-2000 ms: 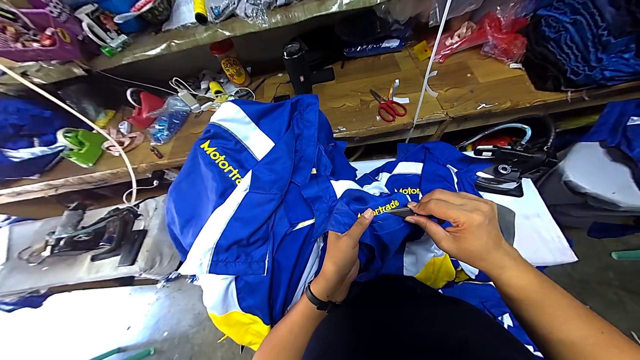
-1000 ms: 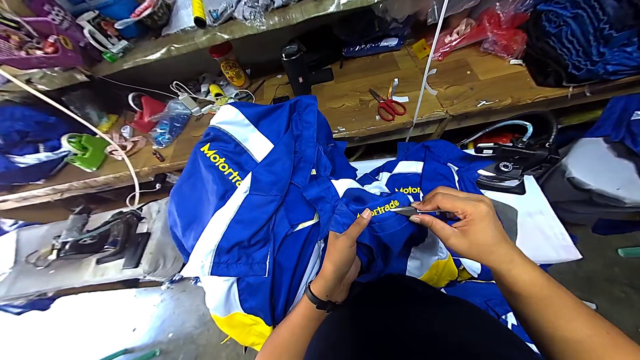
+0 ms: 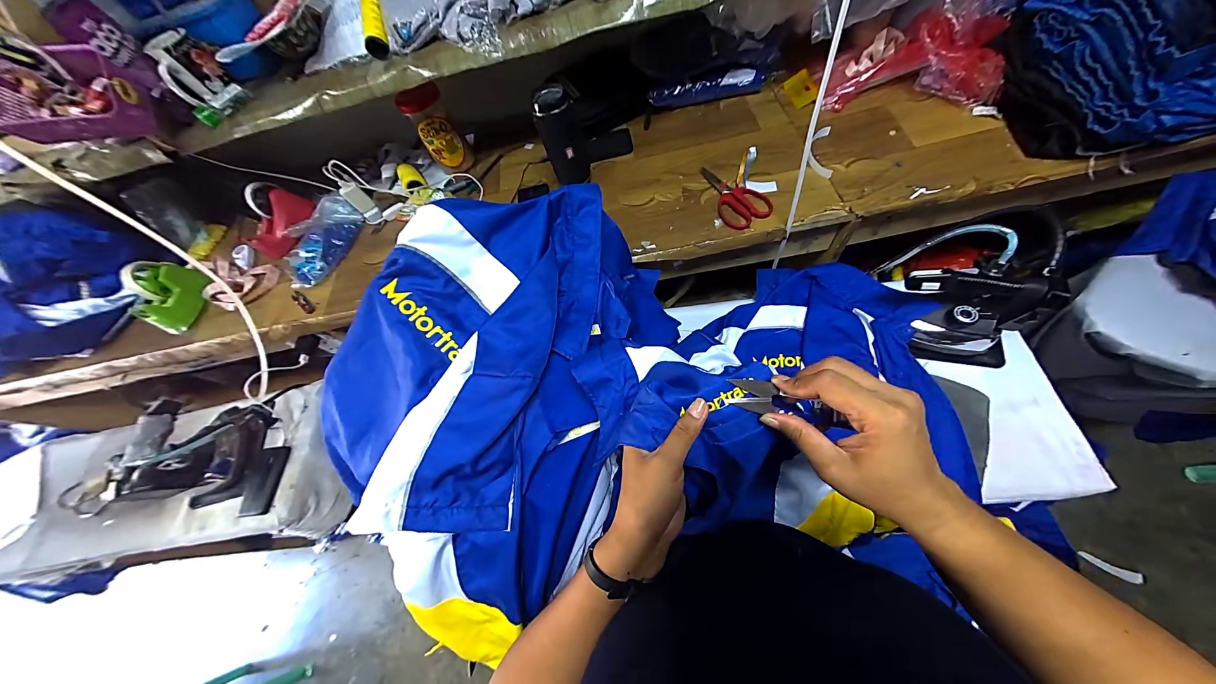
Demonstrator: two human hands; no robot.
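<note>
My left hand [image 3: 655, 489] pinches the blue cloth of a garment [image 3: 698, 475] between thumb and fingers, beside its yellow lettering. My right hand [image 3: 860, 427] holds small metal thread snips [image 3: 760, 394], whose two blades stand apart over that lettering and point toward my left thumb. A larger blue jacket piece [image 3: 513, 380] with white bands, yellow lettering and a yellow lower edge is heaped to the left. More blue, white and yellow cloth [image 3: 836, 309] lies behind and under my right hand.
Red-handled scissors [image 3: 739, 204] lie on the wooden shelf behind, near a black tumbler [image 3: 560, 128] and a red-lidded jar [image 3: 435, 128]. A black electric iron [image 3: 978, 309] rests at the right, another iron [image 3: 190, 456] at the left. A green tape dispenser [image 3: 166, 294] sits on the left shelf.
The snips' blades, close together one second ago, now stand apart. My left hand still holds the cloth in about the same place.
</note>
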